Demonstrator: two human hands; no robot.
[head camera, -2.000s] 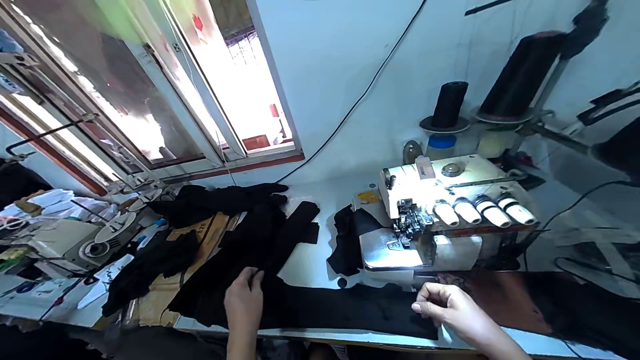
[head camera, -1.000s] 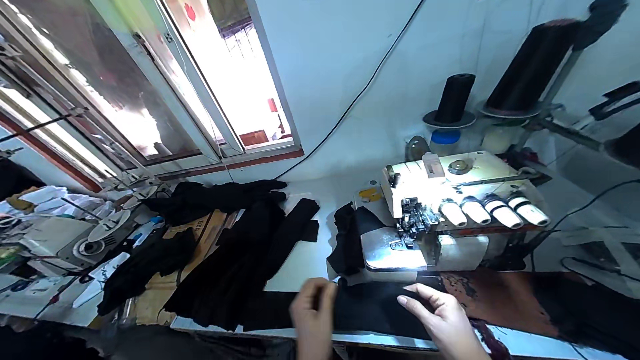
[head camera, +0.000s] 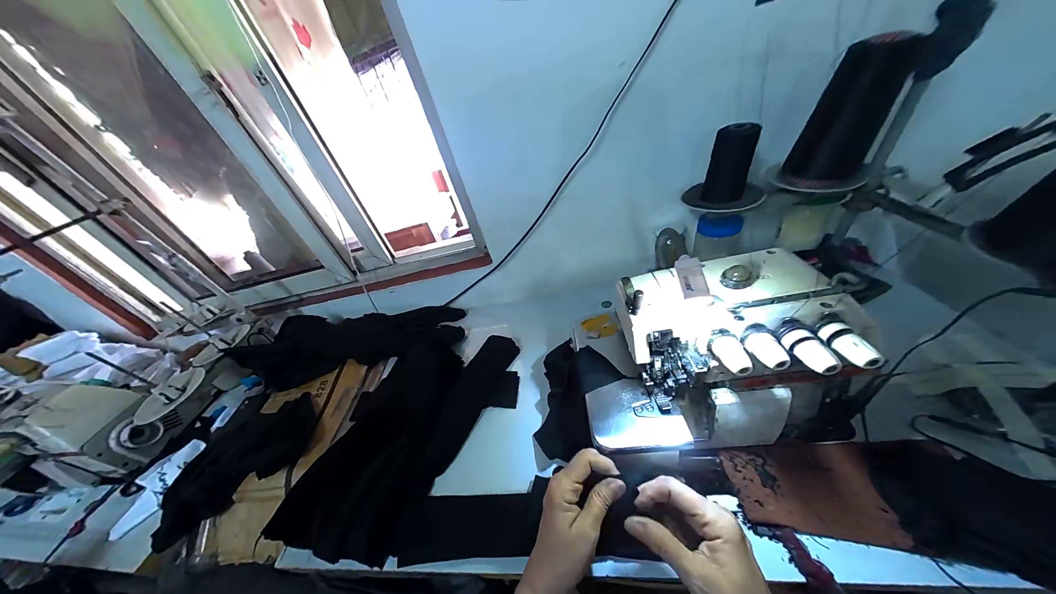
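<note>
My left hand (head camera: 582, 516) pinches the edge of a black fabric piece (head camera: 478, 525) between thumb and fingers, at the table's front edge. Close beside it on the right, my right hand (head camera: 693, 528) is curled over the same dark fabric, thumb and index finger slightly apart; whether it grips is unclear. Both hands are just in front of the lit metal plate of an overlock sewing machine (head camera: 751, 313). Part of the fabric between and under the hands is hidden. A heap of black fabric (head camera: 388, 421) lies to the left of the hands.
Thread cones (head camera: 733, 165) stand behind the machine. A brown fabric piece (head camera: 817, 491) lies at the right front. Cardboard (head camera: 260, 503) is under cloth at the left, with another sewing machine (head camera: 91, 421) beyond. A black cable (head camera: 569, 186) runs down the wall beside the window.
My left hand has moved right, from the fabric at the left to close beside my right hand. The two hands are now together in front of the machine.
</note>
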